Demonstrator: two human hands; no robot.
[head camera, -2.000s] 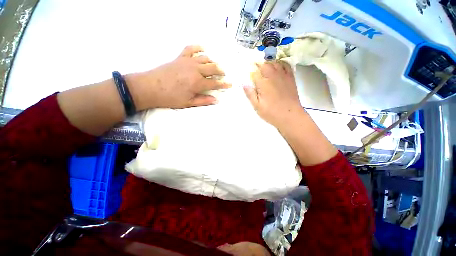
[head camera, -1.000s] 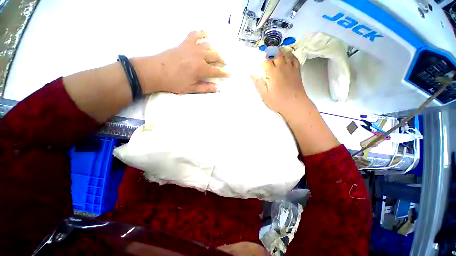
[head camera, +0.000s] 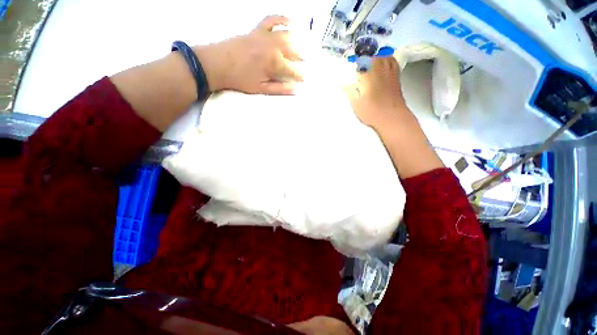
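Note:
The white fabric piece (head camera: 294, 163) lies over the front table edge and hangs toward my lap, with frayed threads at its lower rim. My left hand (head camera: 262, 59) lies on its upper left part, fingers spread and partly lost in glare. My right hand (head camera: 379, 91) lies on the fabric just below the tension dial (head camera: 366, 46), its fingertips near the needle area. The sewing machine (head camera: 488, 59) stands at the upper right. More cream cloth (head camera: 445, 82) lies under its arm. The needle and presser foot cannot be made out in the glare.
A side tray (head camera: 517, 203) with small tools sits at the right table edge, a thin brown stick (head camera: 530, 157) slanting over it. The blue crate (head camera: 134, 216) is below the table at left. A clear plastic bag (head camera: 370, 281) hangs at my lap. The control panel (head camera: 566, 95) is at right.
Both hands have moved up and slightly right, toward the machine, and the fabric has moved up with them. Less cream cloth shows under the machine arm.

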